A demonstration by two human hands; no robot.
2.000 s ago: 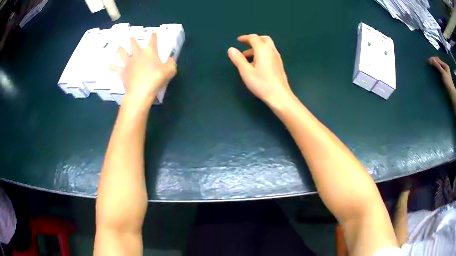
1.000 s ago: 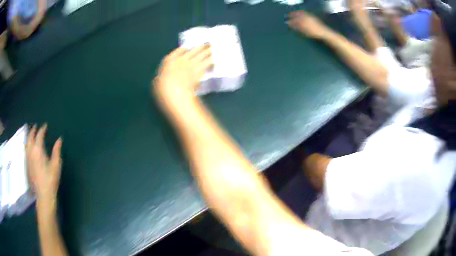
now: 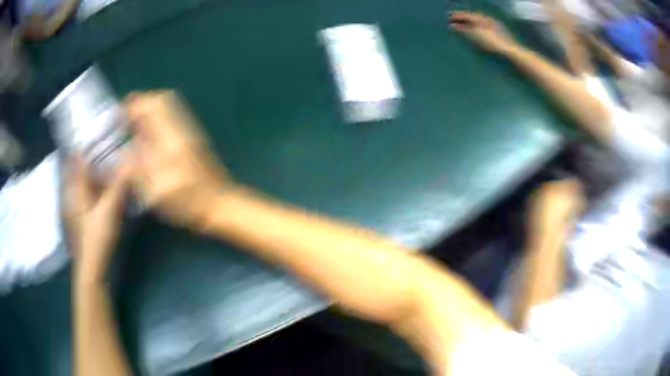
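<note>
A white carton (image 3: 87,110) with dark print near its lower end is held above the table at the left, blurred by motion. My left hand (image 3: 94,198) grips it from below. My right hand (image 3: 165,154) is closed on its right side. A block of closed cartons (image 3: 31,224) lies at the left edge beside my left hand, partly cut off. White cartons (image 3: 362,72) lie on the table at upper middle, untouched; blur hides how many. The flaps of the held carton cannot be made out.
The dark green table (image 3: 272,139) has a curved near edge running up to the right. A person in white sits at the right, and another person's arm (image 3: 540,70) reaches over the table at upper right. White items lie at the top edge.
My right hand has left the cartons at upper middle and moved left, joining my left hand on a lifted carton. The group at upper middle is narrower. My left hand is raised.
</note>
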